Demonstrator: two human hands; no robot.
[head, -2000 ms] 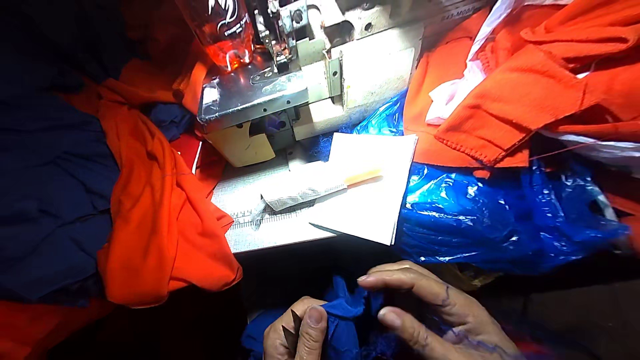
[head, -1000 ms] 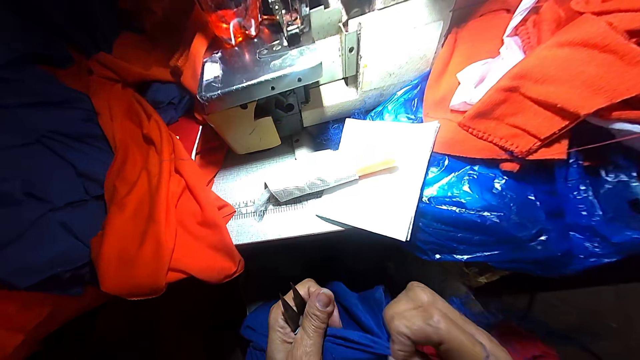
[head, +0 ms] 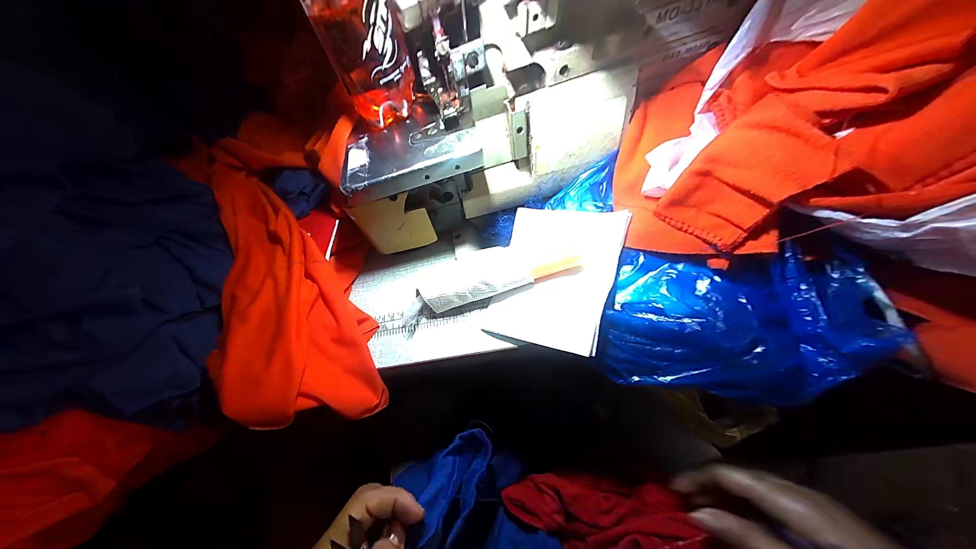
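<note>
At the bottom, my left hand [head: 374, 515] is closed around thread snips [head: 355, 532], whose dark pointed blades stick out of the fist. Its fingers touch blue cloth [head: 450, 488]. My right hand [head: 770, 503] is blurred and lies at the right edge of a crumpled red cloth [head: 595, 507]; whether it grips the cloth cannot be told. The red cloth lies beside and partly over the blue cloth.
Ahead stands an overlock sewing machine [head: 503, 145] with a bottle of red liquid [head: 362, 61] beside it. White paper [head: 564, 305] and an orange-handled tool in a wrapper [head: 480, 293] lie on the machine table. Orange cloth [head: 282, 328] hangs left; a blue plastic bag [head: 709, 320] lies right.
The red cloth now shows beside the blue cloth, between my hands. My right hand has moved away to the right from the blue cloth, and my left hand is lower in view.
</note>
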